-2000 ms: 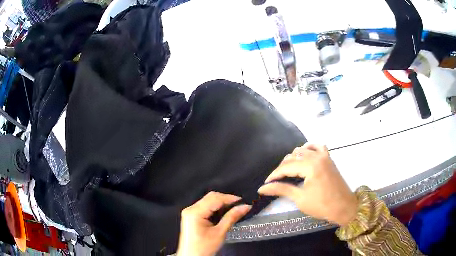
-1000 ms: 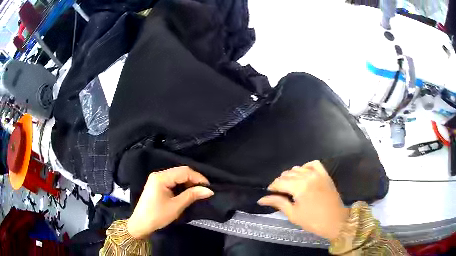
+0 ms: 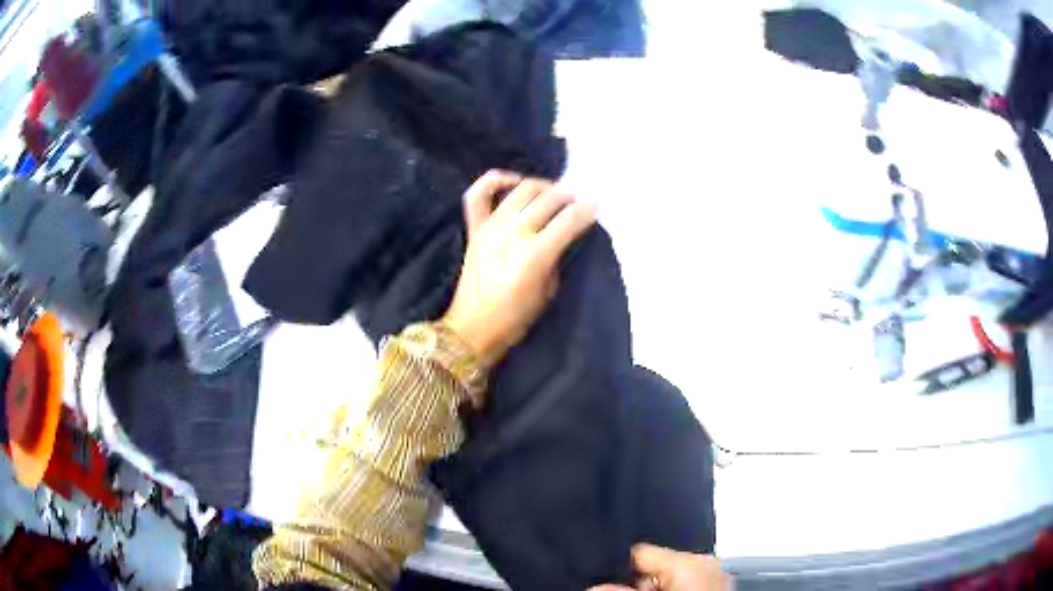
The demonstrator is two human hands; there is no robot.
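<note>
A large black garment piece (image 3: 537,427) lies across the table, narrow and folded, running from the upper left to the bottom edge of the picture. My left hand (image 3: 517,260) is on its upper part, with curled fingers gripping the cloth. My right hand (image 3: 681,571) is at the bottom edge, mostly cut off, and holds the cloth's lower end. Blur hides the seam edges.
The white sewing machine (image 3: 739,173) stands at right. Black snips (image 3: 961,372), a black handle (image 3: 1023,375) and an orange-red ring (image 3: 990,339) lie near it. Checked dark cloth (image 3: 185,404) and a clear packet (image 3: 211,312) are at left, beside an orange disc (image 3: 37,398).
My left hand has moved up and right along the cloth, away from the front edge. My right hand has dropped to the bottom edge. The spread cloth is now narrower and bunched.
</note>
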